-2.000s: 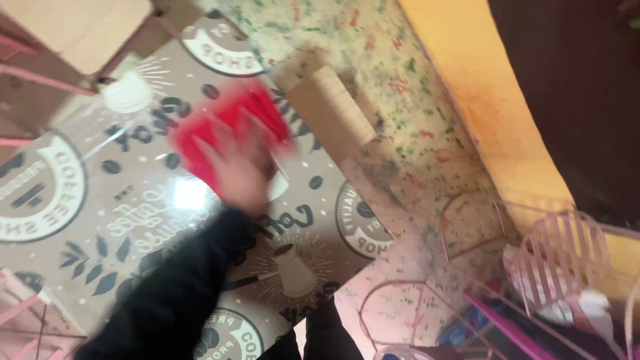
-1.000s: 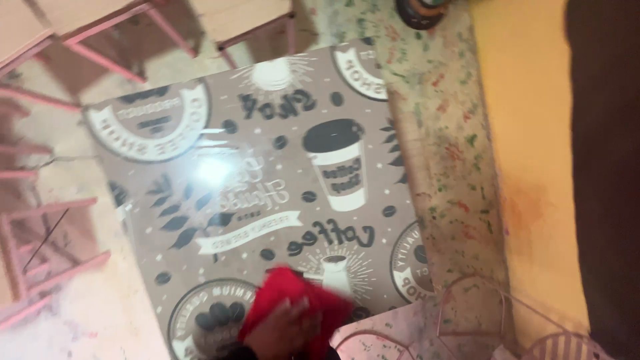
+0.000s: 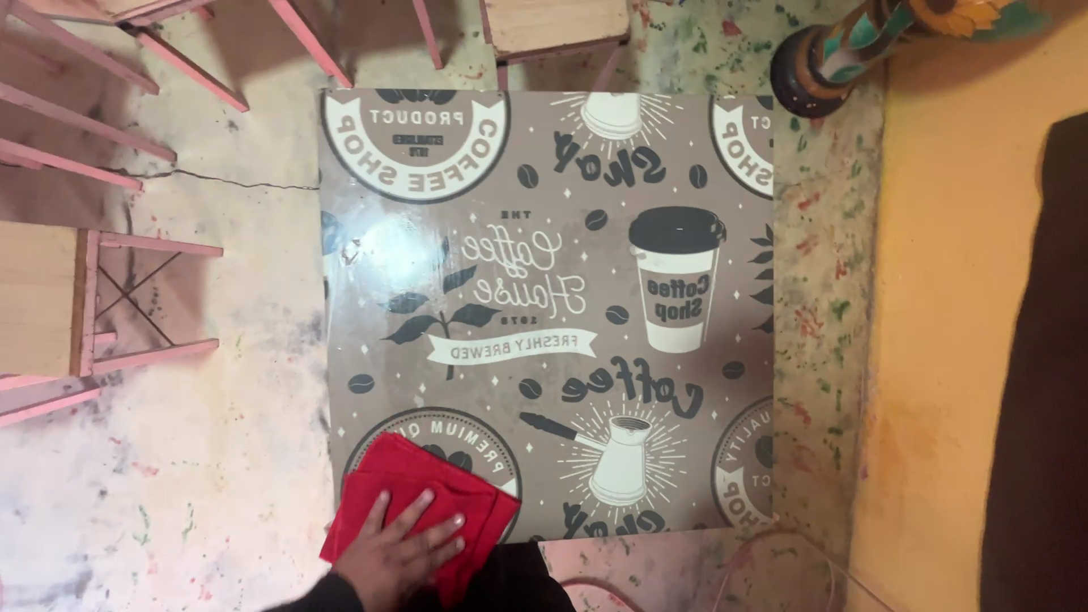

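My left hand (image 3: 404, 548), in a black sleeve, lies spread on a folded red cloth (image 3: 463, 493) and presses it to the near left corner of a square tabletop (image 3: 544, 374). The glossy top has a brown coffee-shop print with cups, beans, leaves and mirrored lettering. A bright light reflection shows on its upper left part. The cloth covers part of a round printed emblem and reaches the top's near edge. My right hand is out of view.
Pink-framed seats with wooden tops (image 3: 42, 297) stand at the left, and another (image 3: 557, 30) beyond the far edge. A painted post with a dark round base (image 3: 807, 72) stands at far right, near a yellow wall (image 3: 943, 340). Thin pink metal frames (image 3: 786, 544) show at lower right.
The left hand with the red cloth has gone from the middle of the tabletop to its near left corner. The view has shifted too, and the painted post shows more fully.
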